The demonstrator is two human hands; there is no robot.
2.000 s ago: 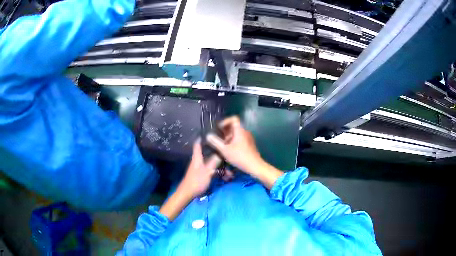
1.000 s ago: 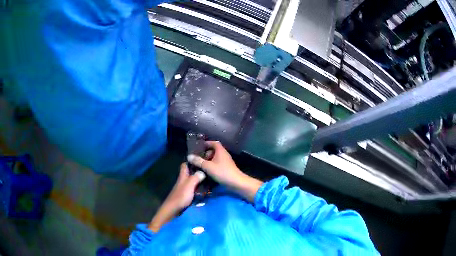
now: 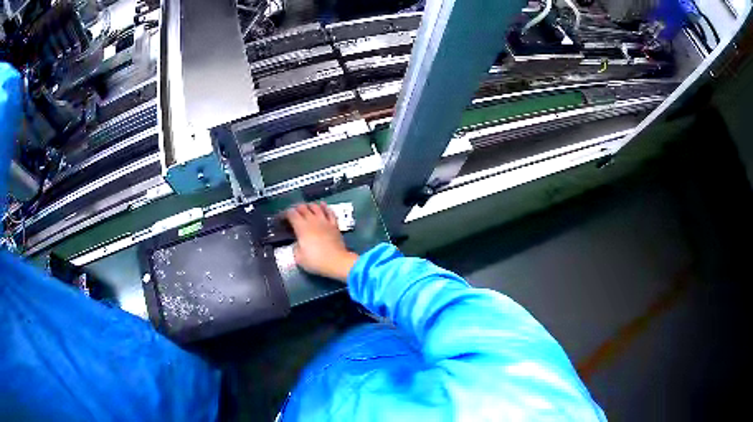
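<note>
The black square parts tray [image 3: 216, 276] lies on the green bench with tiny pale bits scattered in it. My right hand [image 3: 318, 239] is just right of the tray, palm down and slightly blurred, with its fingers over a dark bar. A silvery slotted piece [image 3: 345, 216] shows beyond my fingers on the right. Another pale silvery patch [image 3: 286, 259] shows between my hand and the tray. Whether my fingers grip any of these is hidden. My left hand is not in view.
A grey metal post [image 3: 433, 99] rises right of my hand. A wide silver crossbeam [image 3: 216, 74] with a blue end bracket stands behind the tray. Conveyor rails [image 3: 305, 157] run behind the bench. Another person's blue smock [image 3: 91, 346] is close at the left.
My hands were together on a dark fixture in front of the tray. My right hand has moved to the bench right of the tray; my left hand has left the view. The view has shifted right.
</note>
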